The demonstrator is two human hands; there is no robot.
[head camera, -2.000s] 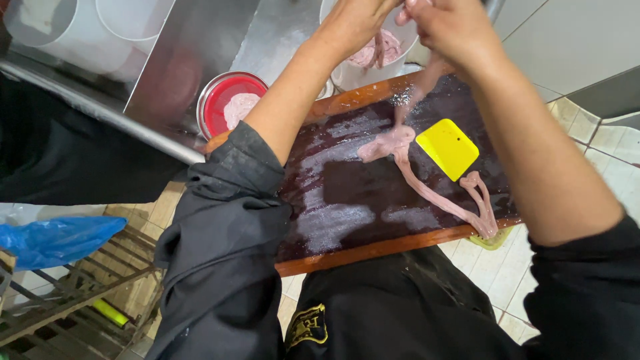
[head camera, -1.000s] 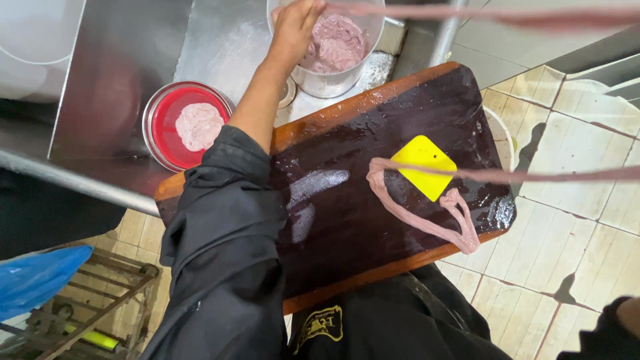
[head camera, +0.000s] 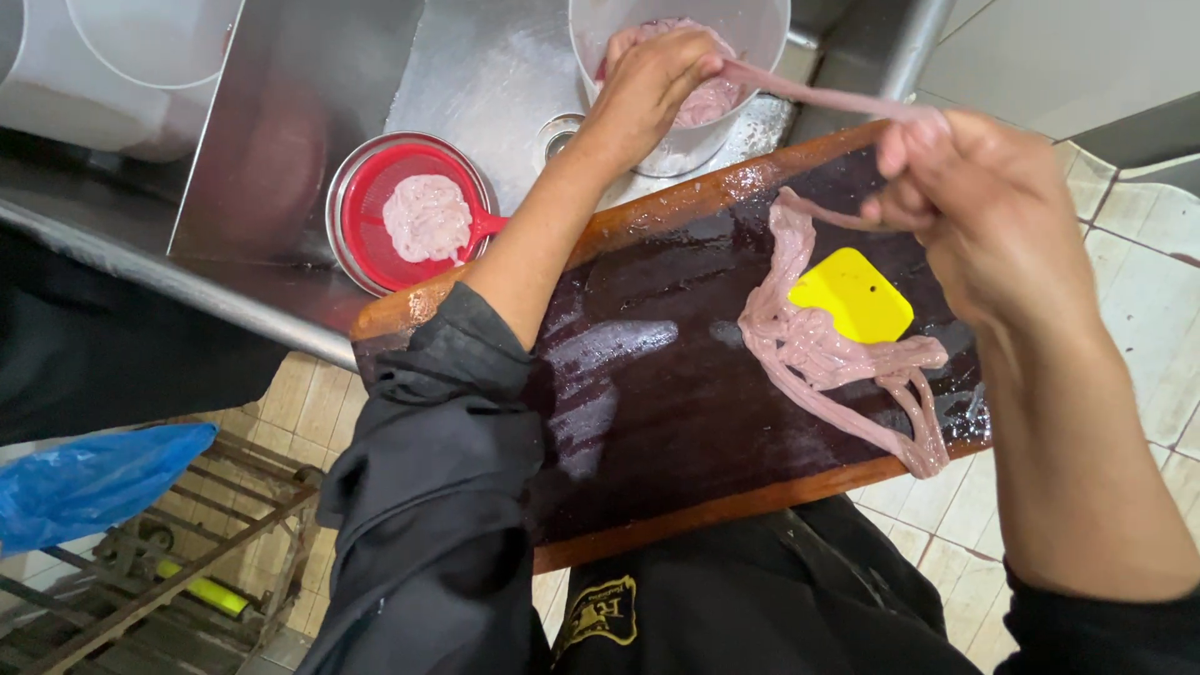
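Observation:
My left hand (head camera: pixel 656 94) is over the mouth of a translucent plastic bucket (head camera: pixel 689 155), its fingers closed on a pale pink strand of what looks like animal casing. That strand (head camera: pixel 816 92) stretches right to my right hand (head camera: pixel 984 206), which grips it above the board's right end. From my right hand it runs down to a heap of casing (head camera: pixel 816 347) on the dark board (head camera: pixel 656 403) with wooden edges. A yellow plastic scraper (head camera: pixel 858 295) lies partly under the heap. More pink casing (head camera: pixel 708 98) fills part of the bucket.
A red strainer (head camera: pixel 366 211) holding pale pink matter rests on a round metal bowl (head camera: pixel 339 234) in the steel sink (head camera: pixel 478 84). White tubs (head camera: pixel 141 56) stand at upper left. A blue plastic bag (head camera: pixel 103 478) and a metal rack (head camera: pixel 197 562) are at lower left, above a tiled floor.
My right hand has come back over the board from the far right. More casing is now heaped on the board, partly over the scraper. My left hand remains at the bucket.

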